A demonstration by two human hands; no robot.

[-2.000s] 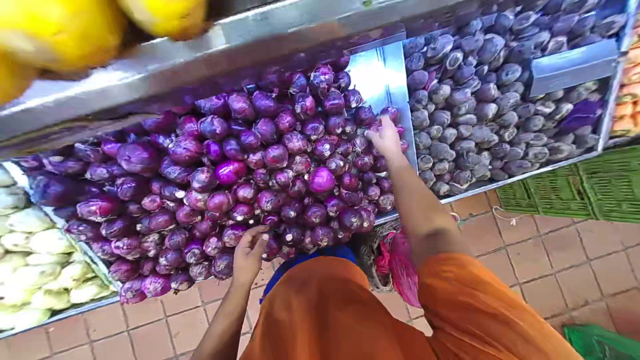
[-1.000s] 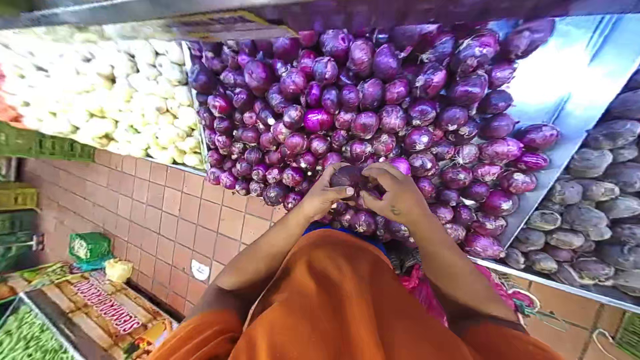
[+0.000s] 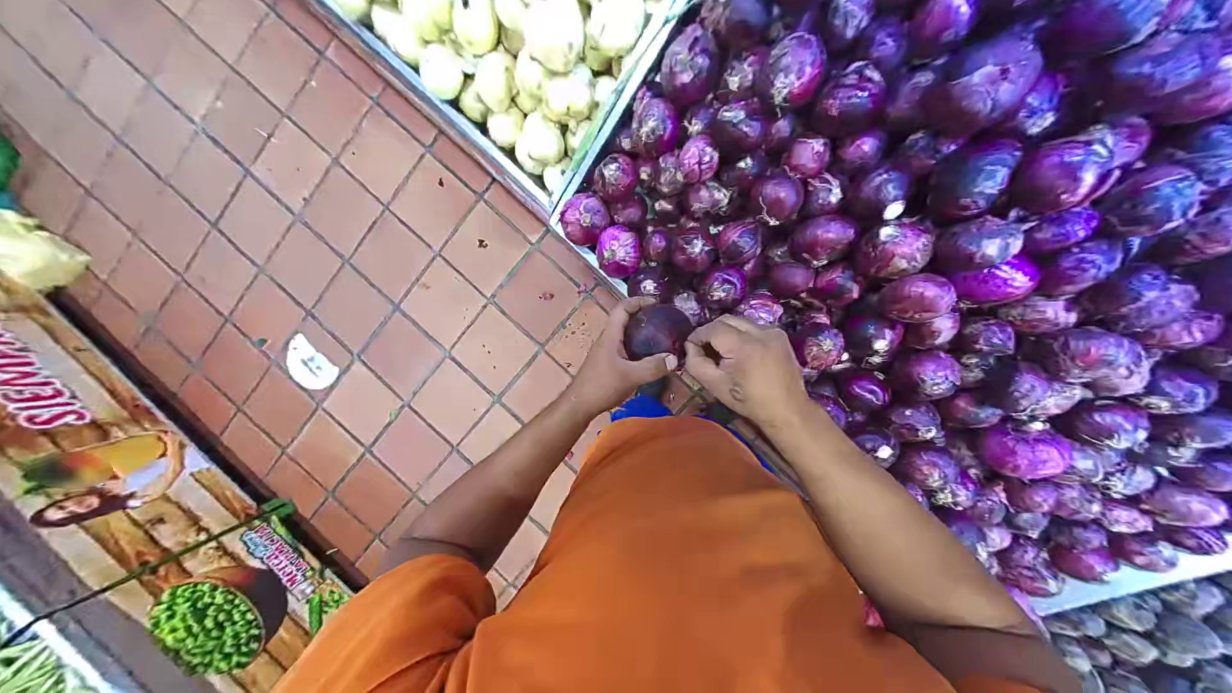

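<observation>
A dark, round red onion (image 3: 658, 332) rests in my left hand (image 3: 616, 361), with the thumb across its lower side and the fingers around its left. My right hand (image 3: 746, 366) is at the onion's right side, thumb and index finger pinched together close to its skin; whether they grip a bit of it cannot be told. Both hands are in front of my orange shirt, at the near edge of a large heap of red onions (image 3: 919, 296) that fills the right of the view.
Pale green vegetables (image 3: 539, 140) lie in a neighbouring bin at the top. Dark root vegetables (image 3: 1145, 621) are at the lower right. A printed stall panel (image 3: 125, 481) stands at the left. On the tiled floor (image 3: 414, 279) lies a white scrap (image 3: 311, 362).
My right hand was reaching onto the heap; both hands then came together around a dark onion. The view has swung toward the floor at the left.
</observation>
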